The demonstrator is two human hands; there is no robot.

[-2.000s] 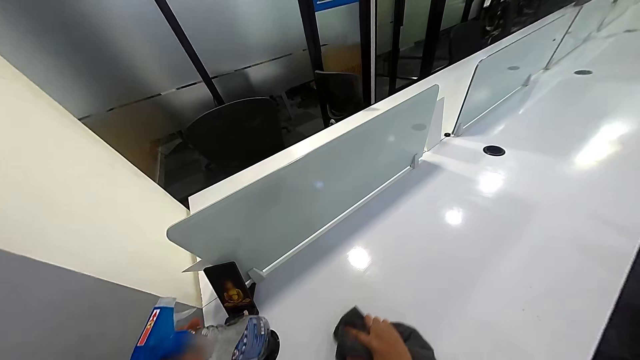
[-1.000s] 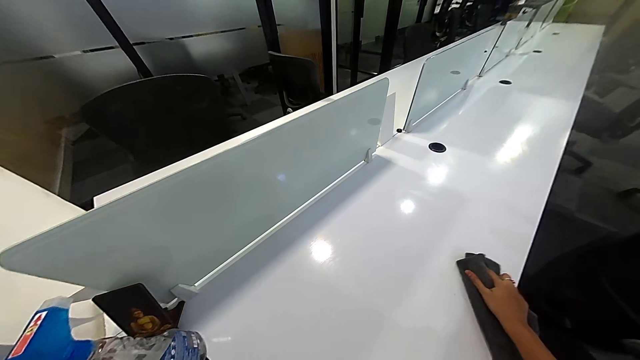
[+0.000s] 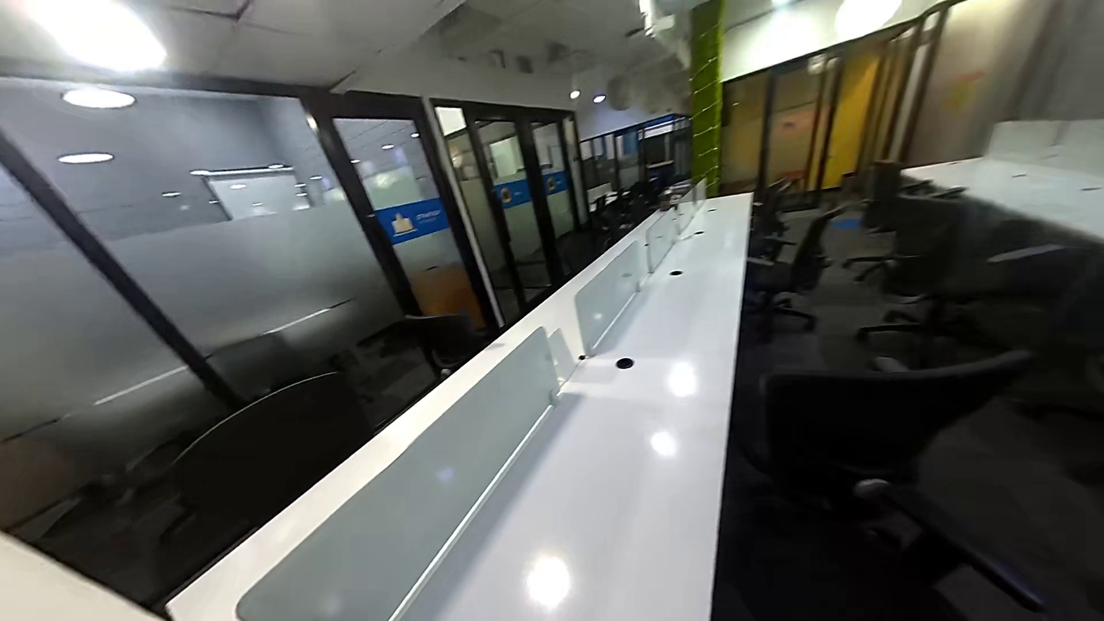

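Note:
Neither my left hand nor my right hand shows in the head view now. A long white desk with a glossy top runs from the bottom of the view toward the far middle. Along its left side stands a frosted glass divider panel, and a second glass divider panel follows farther along. A round black cable grommet is set in the desk top near the gap between these two panels. Ceiling lights reflect in the desk surface.
A black office chair stands close to the desk's right edge, with several more chairs behind it. Beyond the dividers are dark chairs and a frosted glass wall with black frames. A green pillar rises at the far end.
The view has swung up and away from the near desk. My right hand with the dark cloth, the bottle, the blue-and-white item and the dark card-like picture have left the view.

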